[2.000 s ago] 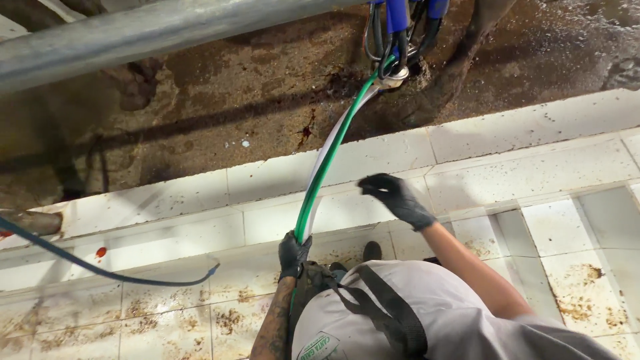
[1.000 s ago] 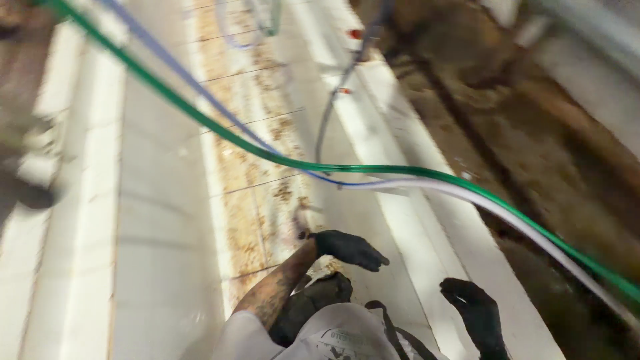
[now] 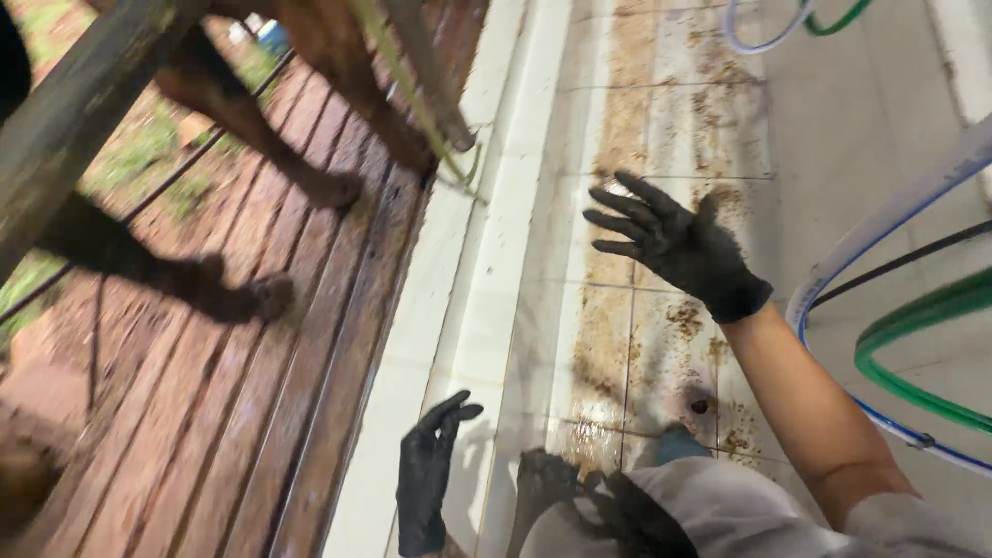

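My right hand point(image 3: 674, 240), in a black glove, is spread over the soiled white tiled floor point(image 3: 643, 325) and holds nothing. Lower and to the left, my left hand point(image 3: 430, 465), also black-gloved, hangs over the white ledge point(image 3: 457, 310) with its fingers apart and nothing in them. A whitish hose with a blue stripe point(image 3: 833, 263) curves down the right side, with a green hose point(image 3: 899, 333) beside it. Neither hand touches them.
Dark animal legs point(image 3: 310, 167) stand on brown slatted flooring point(image 3: 256, 403) at the left, beyond the ledge. A thick metal rail point(image 3: 85, 116) crosses the upper left. A yellowish-green strap or rope point(image 3: 411, 101) hangs at the ledge. A drain hole point(image 3: 700, 406) is in the tiles.
The view has swung round strongly. My left hand, which was closed around the green and white hoses two seconds ago, has let go of them. My right hand's fingers are now spread wide.
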